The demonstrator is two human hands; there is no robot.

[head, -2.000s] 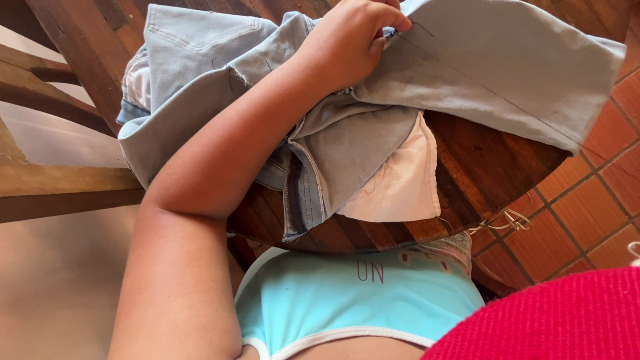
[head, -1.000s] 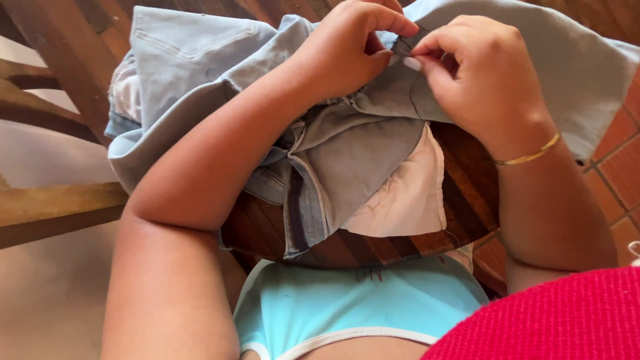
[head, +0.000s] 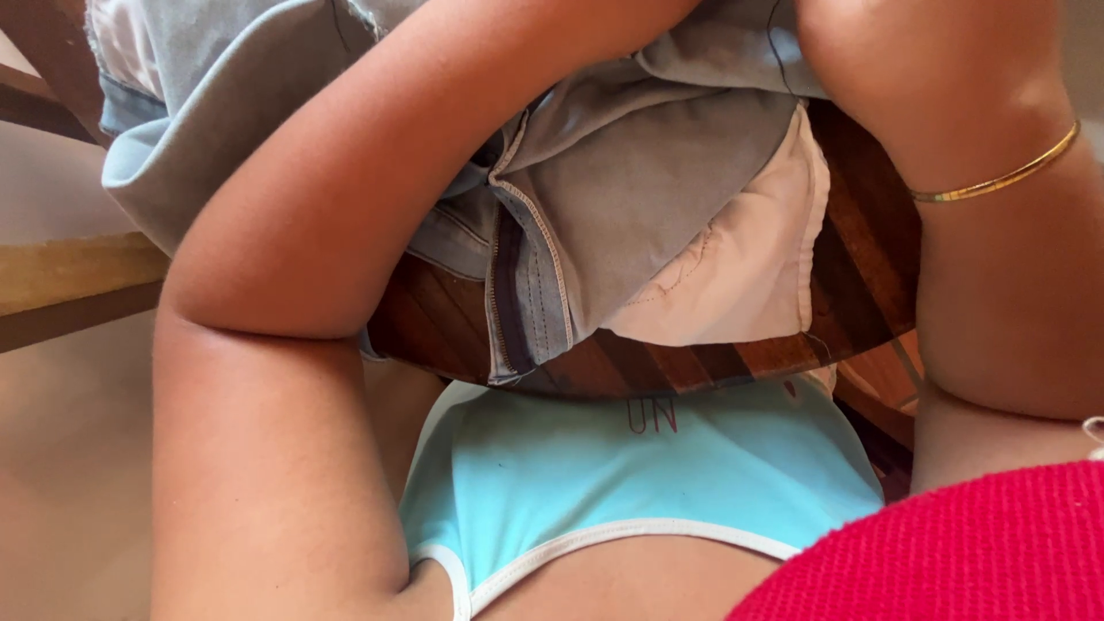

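Observation:
Gray-blue denim trousers [head: 655,172] lie in folds over a dark striped wooden table, with an open metal zipper [head: 496,285] and a pale pocket lining [head: 733,259] facing me. My left forearm crosses the cloth toward the top edge, where my left hand is cut off. Of my right hand [head: 923,52], only the part near the wrist shows at the top right, above a gold bracelet; its fingers are out of frame. A dark thread [head: 776,52] hangs just left of that hand, over the cloth. Whatever the fingers hold is hidden.
The rounded edge of the wooden table [head: 638,371] meets my light blue garment [head: 638,492]. A wooden chair part [head: 69,276] is at the left. Red knitted fabric [head: 957,552] fills the lower right corner. Terracotta floor tiles [head: 880,371] show beyond the table.
My right hand, absent two seconds ago, came in beside the left one at the cloth. Both hands now lie mostly or fully beyond the top edge, as the view has moved closer and lower.

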